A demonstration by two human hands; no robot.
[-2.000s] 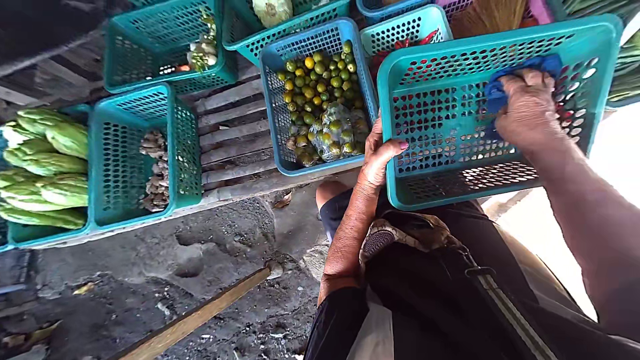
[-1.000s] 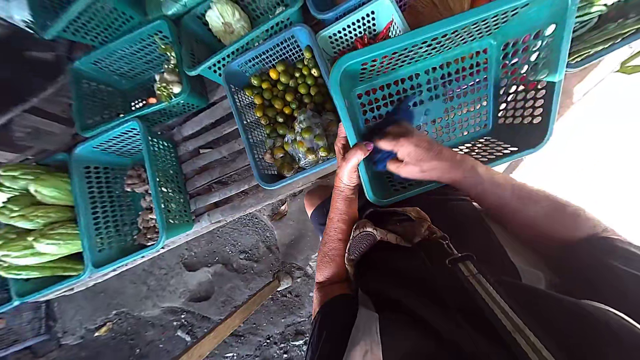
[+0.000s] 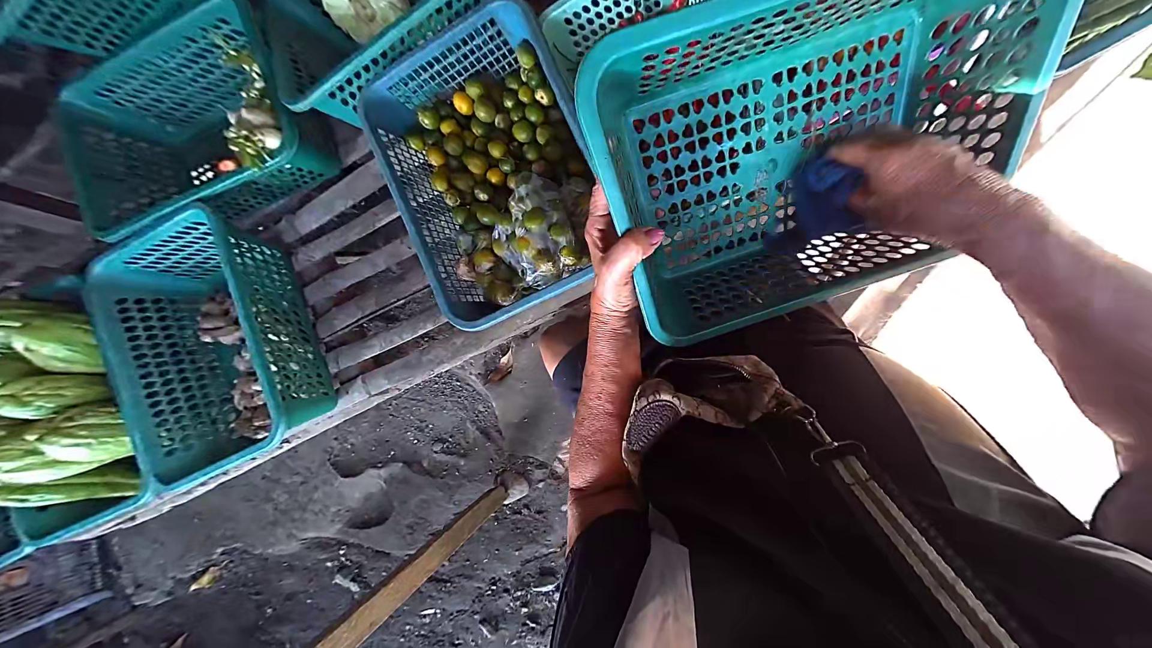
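My left hand (image 3: 619, 256) grips the near left rim of a teal perforated plastic basket (image 3: 774, 117), its thumb over the edge. Inside the basket, my right hand (image 3: 927, 184), blurred, holds a blue cloth (image 3: 826, 193) against or just above the basket's bottom, towards the near side. Only a few heart-shaped holes of the bottom show small bits of cloth blur around them. The basket is tilted over my lap, and red things show through its holes.
Left of it, a blue basket (image 3: 396, 180) holds small green and yellow citrus fruits (image 3: 486, 135) and a clear plastic bag. Teal baskets (image 3: 162, 360) with roots and long green vegetables (image 3: 54, 396) stand on a slatted wooden rack (image 3: 360, 261). A wooden pole (image 3: 414, 571) slants over the dirt ground.
My right hand with the blue cloth has moved about inside the basket, from its far right part to the left, then back towards the right. My left hand has stayed on the rim.
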